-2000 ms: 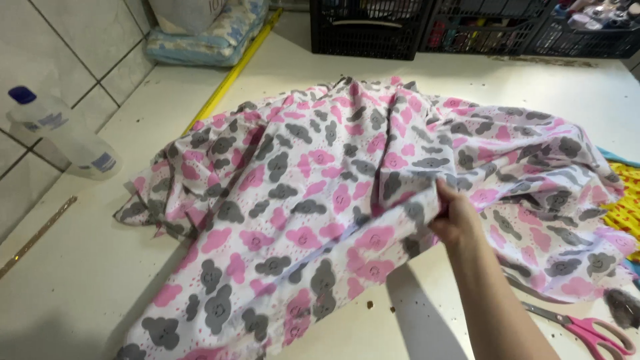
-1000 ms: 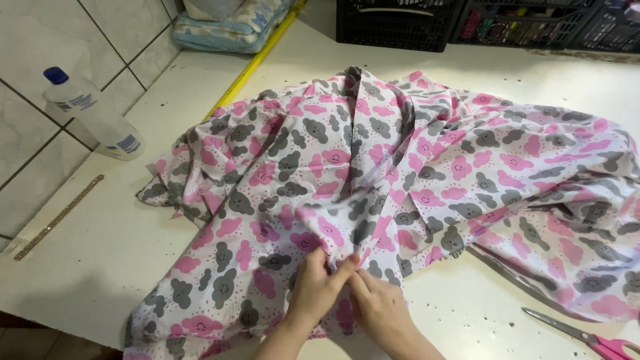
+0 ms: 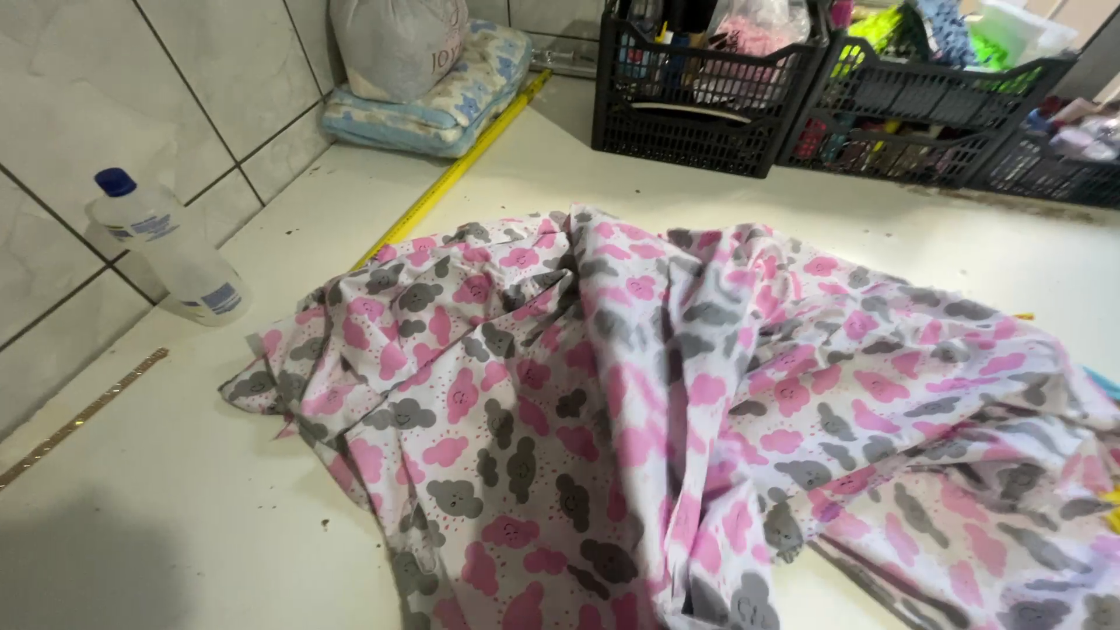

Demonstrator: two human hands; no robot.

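Observation:
A white fabric printed with pink and grey clouds lies rumpled over the white table. Its middle part is drawn into long folds that run down to the bottom edge of the view, slightly blurred there. On the right, more of the same cloth spreads out in creases. Neither my left hand nor my right hand shows in this frame, so what they hold or touch is hidden. A yellow measuring stick runs from under the cloth's upper left edge toward the wall.
On the left stand a clear plastic bottle with a blue cap and a narrow gold strip. A filled plastic bag rests on a folded blue-patterned padded cloth. Black plastic crates with supplies line the back.
Both hands, gripping the cloth near its lower middle a second ago, have left the view. The cloth's middle is now pulled into long folds toward the bottom edge. The scissors are out of view.

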